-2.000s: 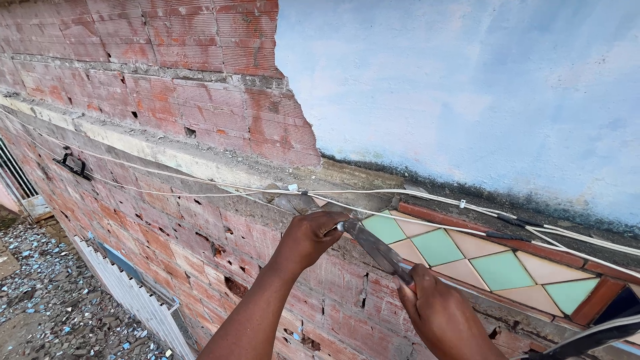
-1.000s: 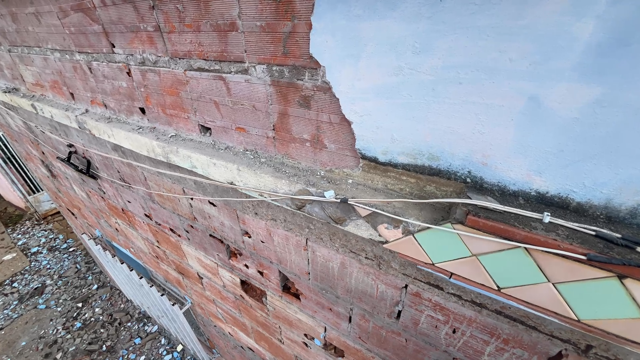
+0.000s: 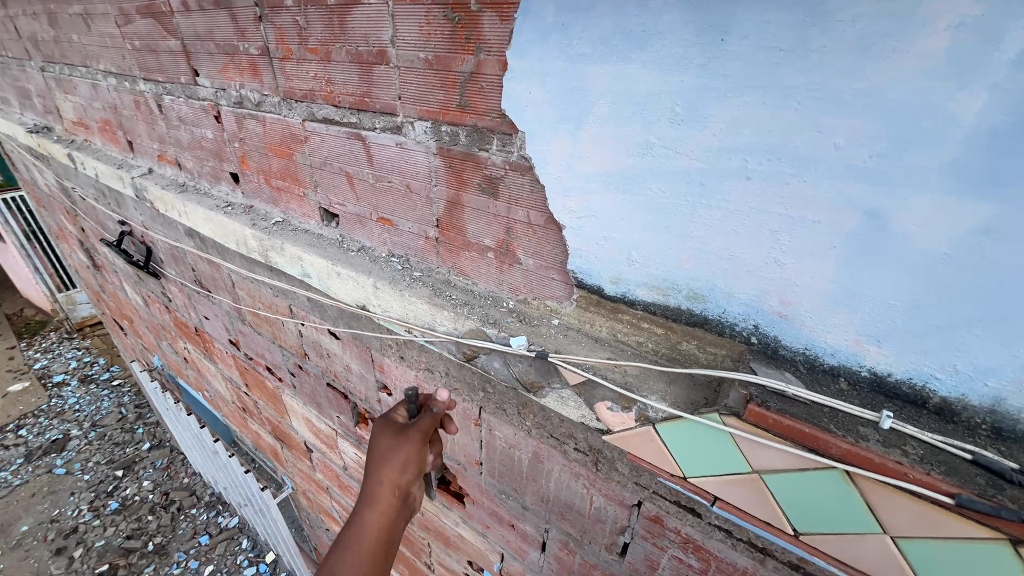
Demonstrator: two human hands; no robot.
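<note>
My left hand (image 3: 408, 448) is raised in front of the brick wall, low in the middle of the head view, closed around a short dark metal tool (image 3: 412, 402), perhaps a chisel. The tool's other end shows below the fingers. My right hand is out of view. Beyond the hand, white cables (image 3: 480, 344) joined with black tape run along the ledge. Green and pink diamond tiles (image 3: 820, 500) cover the ledge's right part, and bare mortar (image 3: 516, 372) with a broken tile piece (image 3: 614, 416) lies at their left end.
A black floodlight-like fixture (image 3: 132, 252) hangs by the cables at the left. Behind the ledge stand bare hollow bricks (image 3: 360, 176) and a blue plastered wall (image 3: 760, 176). Far below are rubble (image 3: 120, 480), a white corrugated roof edge (image 3: 224, 472) and a barred gate (image 3: 36, 240).
Both hands were at the tile edge two seconds ago, then out of view. My left hand is back in view with the dark tool; my right hand is not.
</note>
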